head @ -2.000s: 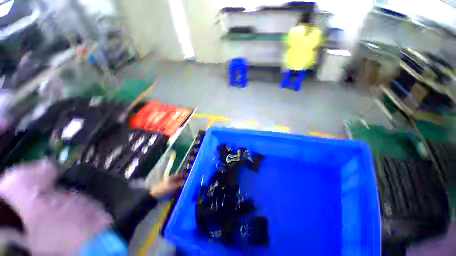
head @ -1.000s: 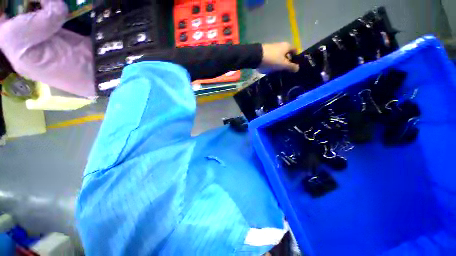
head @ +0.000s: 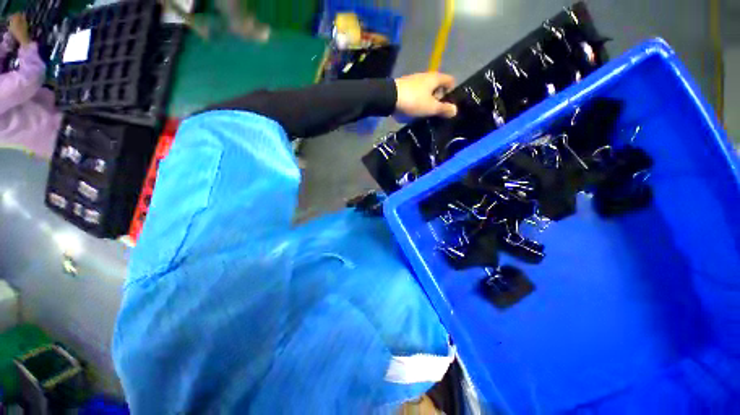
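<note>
A bright blue bin (head: 560, 324) fills the right side. Black clips with silver wire handles (head: 505, 284) lie heaped along its upper-left side. A long black tray or strip (head: 519, 77), lined with similar silver-handled clips, lies beside the bin's upper-left rim. My left hand (head: 426, 93), bare below a black sleeve, grips this strip's outer edge with curled fingers; part of the fingers is hidden. A small patch of skin, perhaps my right hand (head: 418, 406), shows below a white cuff at the bottom edge, cut off and unclear.
My blue smock (head: 235, 300) fills the lower middle. Black pocketed trays (head: 109, 61) and a black stack (head: 97, 174) beside a red tray (head: 154, 178) stand at left. A person's pink sleeve (head: 28, 93) is at far left. A blue crate (head: 381, 24) is at top.
The view has swung down and turned, then shifted along the floor; the neighbouring trays have moved left in view. My left hand stays at the black strip beside the bin.
</note>
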